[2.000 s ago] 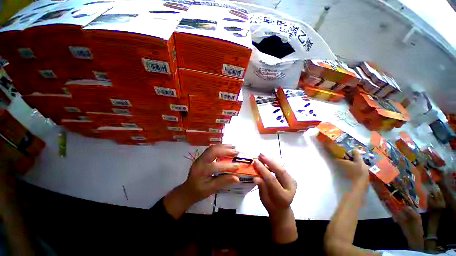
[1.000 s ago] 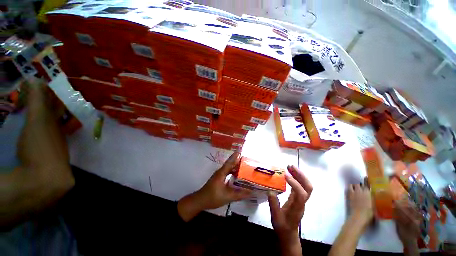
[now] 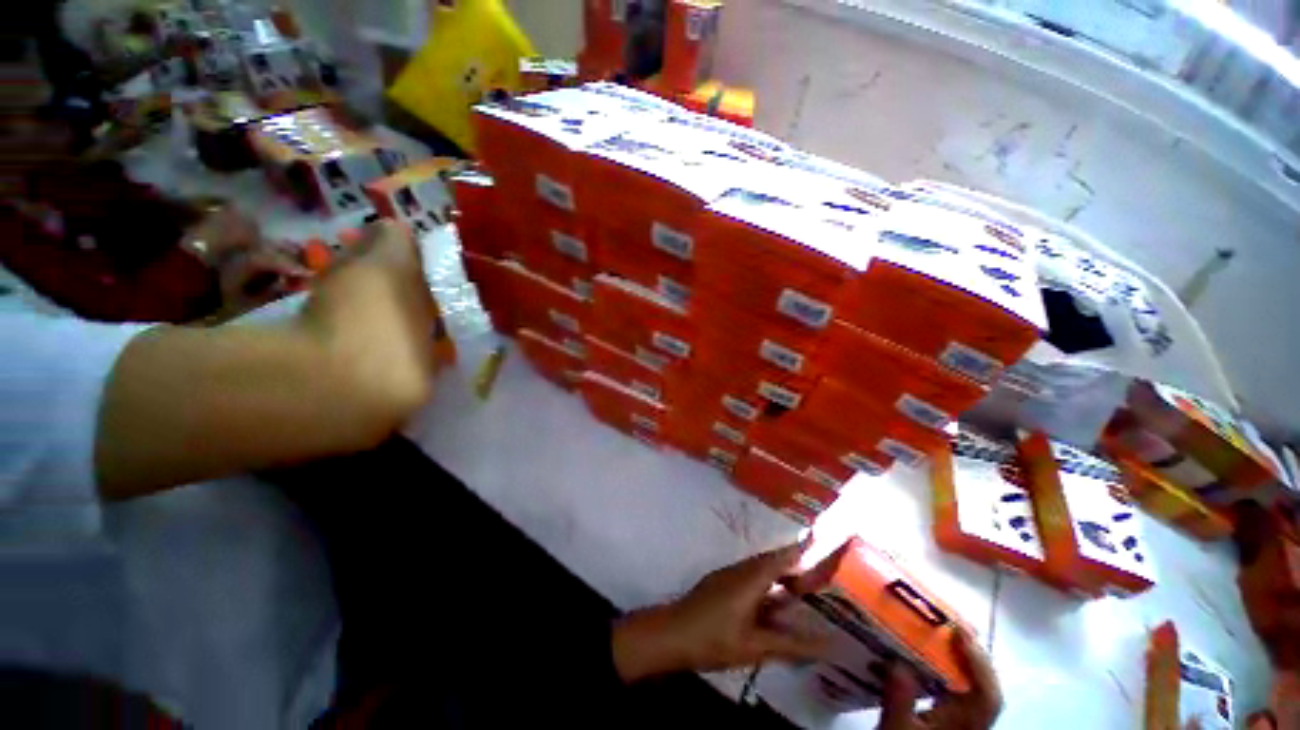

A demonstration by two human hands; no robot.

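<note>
An orange carton (image 3: pixel 887 616) with a white printed face is held between my two hands near the bottom right, its orange end with a dark slot facing up and tilted. My left hand (image 3: pixel 734 613) grips its left side. My right hand (image 3: pixel 952 696) grips its near right side and is partly cut off by the bottom edge. A large block of stacked orange cartons (image 3: pixel 741 314), white faces up with small barcode labels on the ends, stands behind the carton.
Two cartons (image 3: pixel 1091 521) lie right of the stack. A woven white sack (image 3: pixel 1141 307) with dark contents stands behind them. More cartons (image 3: pixel 1190 442) are at the right. A neighbour's arm (image 3: pixel 257 385) reaches in at left. A yellow bag (image 3: pixel 459 72) and a small yellow-green item (image 3: pixel 489 374) also show.
The view has swung left, so the stack and my hands appear further right. The carton is now tilted, and my right hand has closed on it. More of the left neighbour shows.
</note>
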